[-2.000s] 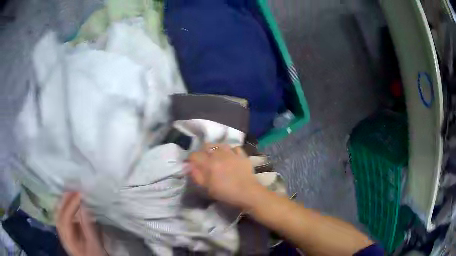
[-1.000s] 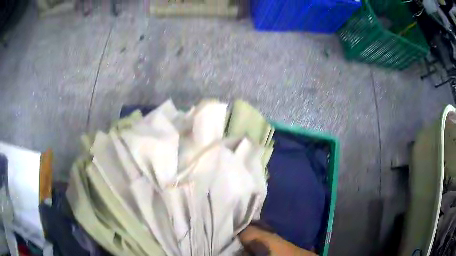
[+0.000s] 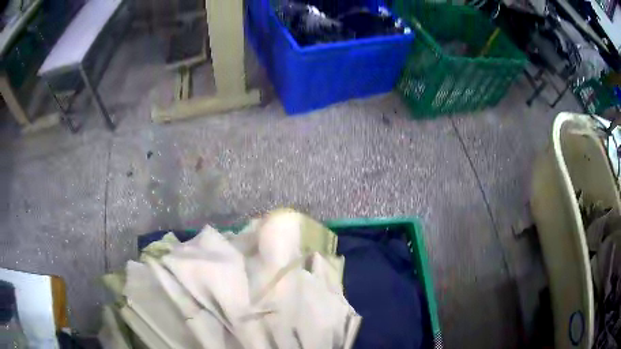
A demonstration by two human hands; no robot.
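Note:
A thick gathered bundle of cut pieces (image 3: 235, 293), beige with pale green edges, fills the bottom centre of the view. Its layers fan out and its lower part is cut off by the picture's edge. It lies over or is held above a green crate (image 3: 425, 286) with navy cloth pieces (image 3: 381, 286) in it; which of the two I cannot tell. Neither my left hand nor my right hand is in view.
A blue crate (image 3: 340, 73) with dark contents and another green crate (image 3: 463, 85) stand ahead on the grey floor. A cream trough (image 3: 562, 238) holding cloth is at right. A bench (image 3: 88, 37) stands upper left. A white-topped table corner (image 3: 30, 300) is lower left.
The view has tilted up, showing more floor and crates ahead. The bundle sits lower in view. The right hand, seen at the bundle one second ago, has left the picture.

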